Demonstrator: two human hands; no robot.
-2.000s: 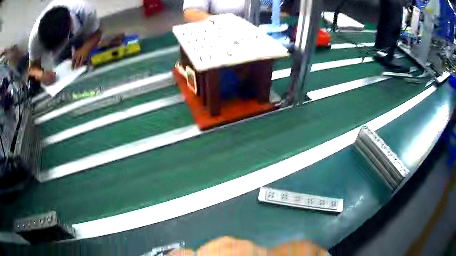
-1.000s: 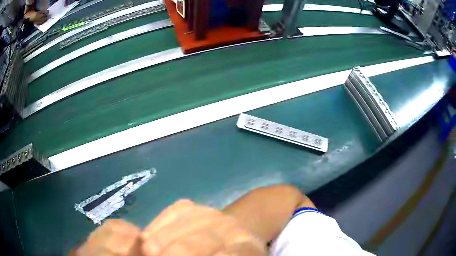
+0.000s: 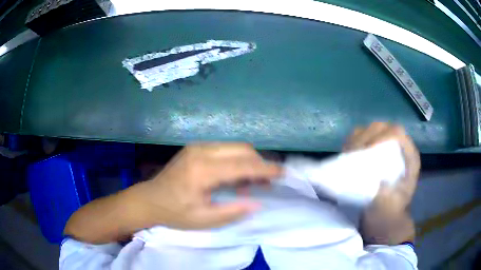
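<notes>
My right hand [image 3: 403, 158] is closed around a crumpled white cloth [image 3: 361, 169], blurred, just off the bench's front edge. My left hand [image 3: 211, 179] is blurred in front of my body, fingers apart and curved, with nothing seen in it. The cloth's thin end reaches toward its fingertips; I cannot tell whether they touch. A light grey-white cover strip [image 3: 399, 76] with groups of small marks lies slanted on the bench at the right, beyond my right hand.
A dark stack of parts [image 3: 66, 16] stands at the far left. A grey layered pile of cover strips [image 3: 468, 105] stands at the right edge. A worn silvery tape patch [image 3: 174, 66] is stuck to the dark-green bench [image 3: 295, 74]. A blue stool [image 3: 55, 192] is below, left.
The view has tipped down toward my body. My hands, together a second ago, are now apart, and the white cloth shows in my right hand. The loose strip appears farther right in the picture.
</notes>
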